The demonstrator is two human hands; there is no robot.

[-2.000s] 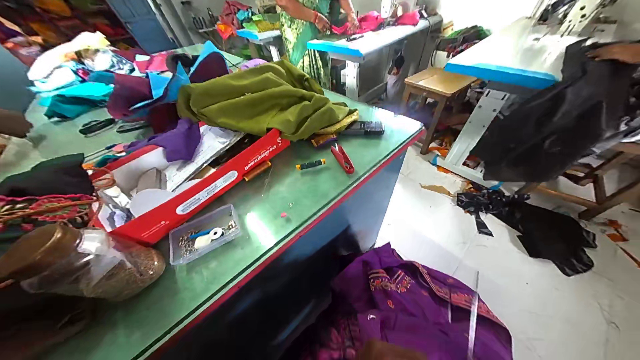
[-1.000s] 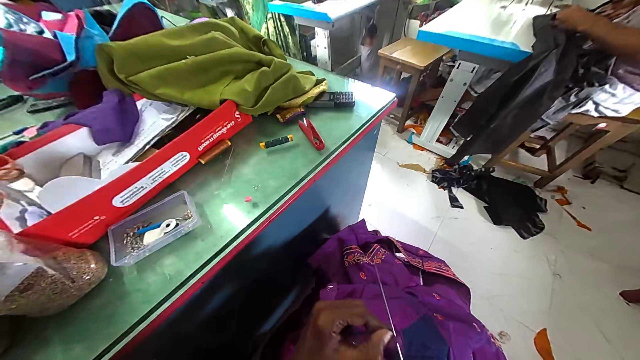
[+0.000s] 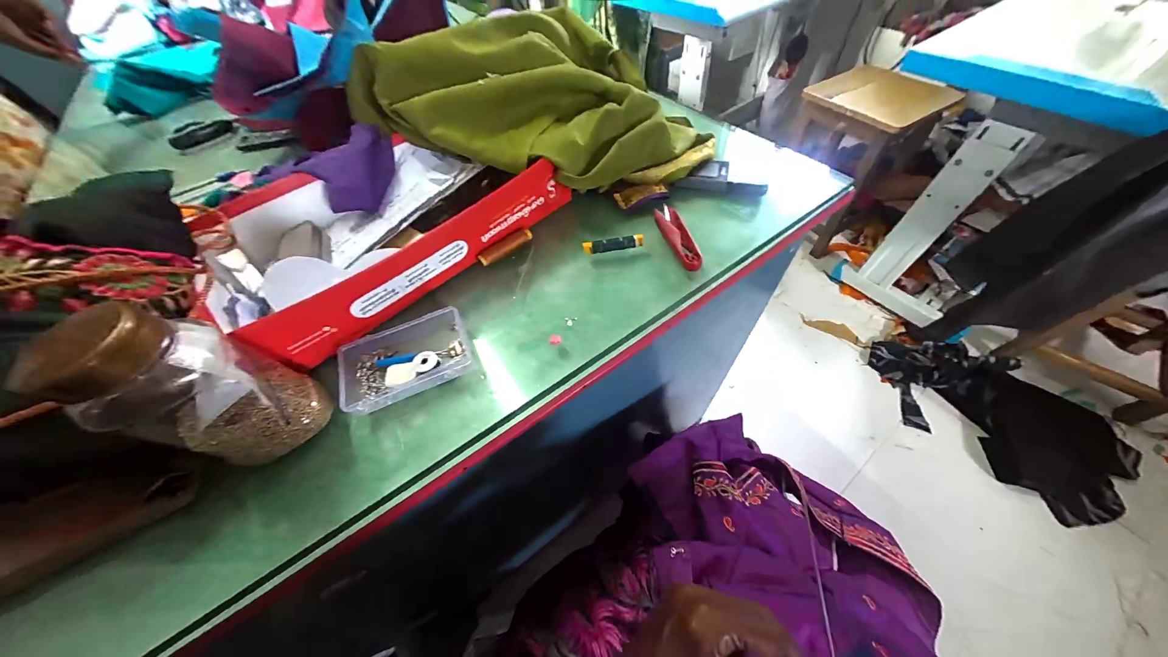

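Note:
A purple garment (image 3: 794, 547) with embroidered trim hangs or lies low at the bottom, beside the table. At the bottom edge a hand, apparently my left hand (image 3: 712, 625), is against the garment; its fingers are mostly cut off and blurred, so its grip is unclear. A thin pale cord or thread (image 3: 817, 570) runs over the cloth just right of it. Pink-and-dark patterned cloth (image 3: 598, 607) bunches on its left. My right hand is out of sight. On the glass-topped table lie red thread snips (image 3: 678, 239) and a dark thread spool (image 3: 613, 245).
A red-and-white box (image 3: 411, 274), a clear plastic tray of pins (image 3: 408, 360) and a lidded jar (image 3: 219, 392) stand along the table. Olive cloth (image 3: 511, 100) covers its far part. Another person's hand (image 3: 36, 27) shows top left. Black cloth (image 3: 1031, 429) lies on the floor.
A hand that was higher over the purple garment a second ago is now lower, mostly beyond the bottom edge. The view has swung back toward the left.

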